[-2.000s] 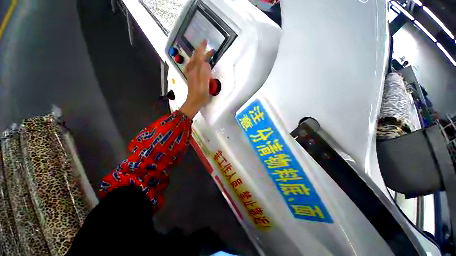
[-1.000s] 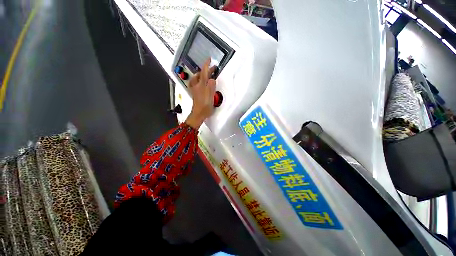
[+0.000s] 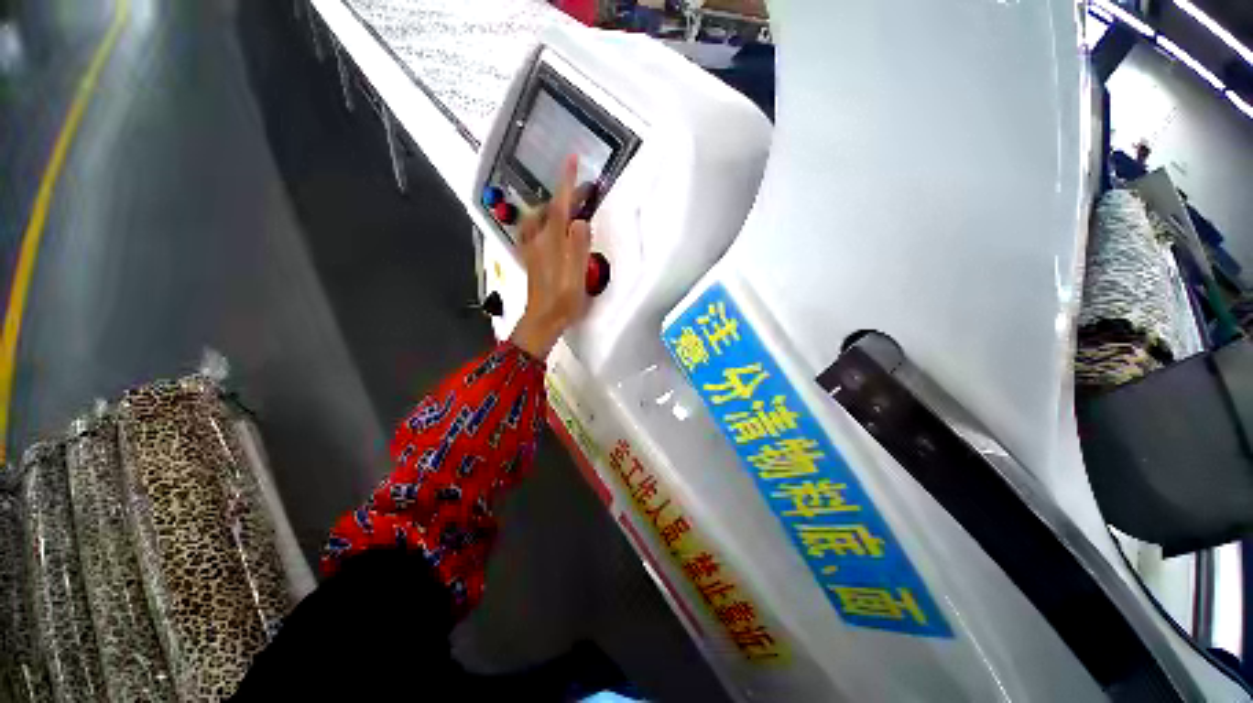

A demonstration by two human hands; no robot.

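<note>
My left hand (image 3: 554, 278) is bare, in a red patterned sleeve, and reaches over the control panel. One finger is extended at the touchscreen (image 3: 550, 137), and the other fingers look partly bent. The hand holds nothing. Whether the fingertip touches the glass cannot be told. A blue push button (image 3: 492, 198) and a red push button (image 3: 506, 214) are left of the hand. A larger round red button (image 3: 596, 273) is at its right edge. The panel is on the glossy white spreading machine (image 3: 921, 192). My right hand is out of the picture.
Wrapped leopard-print rolls (image 3: 193, 536) stand at lower left. A pale spotted fabric layer (image 3: 460, 55) lies on the long white-edged table beyond the panel. A black bar (image 3: 989, 508) runs along the housing. A fabric roll (image 3: 1130, 275) and grey bin-like part (image 3: 1175, 446) are at right.
My left hand stays at the touchscreen; its extended finger has shifted slightly over the panel. The view has moved, so the panel and floor rolls appear lower than at first.
</note>
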